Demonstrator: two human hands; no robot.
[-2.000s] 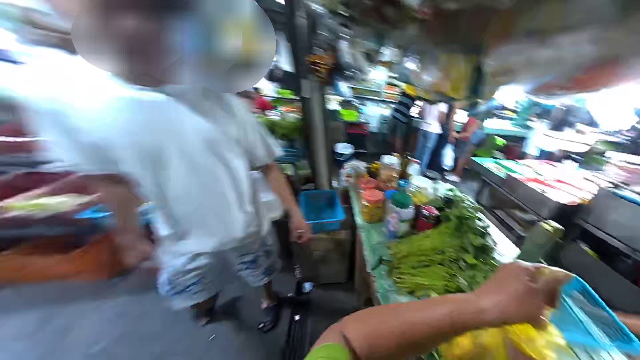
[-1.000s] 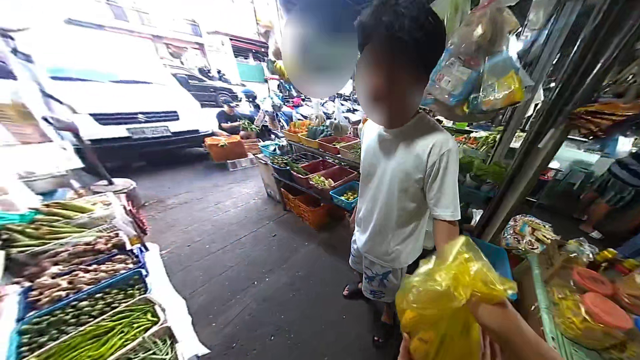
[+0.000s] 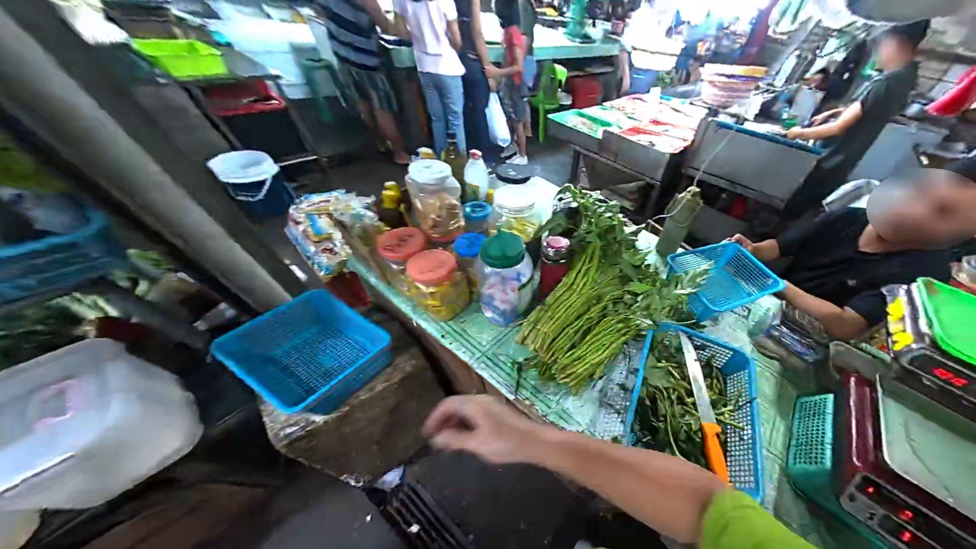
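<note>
My right hand [image 3: 469,428], blurred, reaches left past the near table edge with fingers loosely bent apart and nothing visible in it. Its bare forearm leads to a lime-green sleeve at the lower right. My left hand is out of view. Beyond the hand, a large bunch of green leafy stalks [image 3: 583,320] lies on the green-covered table [image 3: 496,354]. Right of it, a blue plastic basket [image 3: 751,423] holds greens, with an orange-handled knife [image 3: 700,389] across them. An empty blue basket [image 3: 305,354] stands on a block left of the hand.
Lidded jars [image 3: 436,284] and bottles crowd the table's far end beside packaged goods [image 3: 324,229]. A metal post [image 3: 145,152] slants at left. Digital scales [image 3: 896,457] stand at right, near a seated person holding another blue basket [image 3: 724,278]. Other people stand behind.
The view has swung far to the right. One second ago a yellow plastic bag was in my hand; the visible hand now shows no bag. The person in the white shirt is out of view.
</note>
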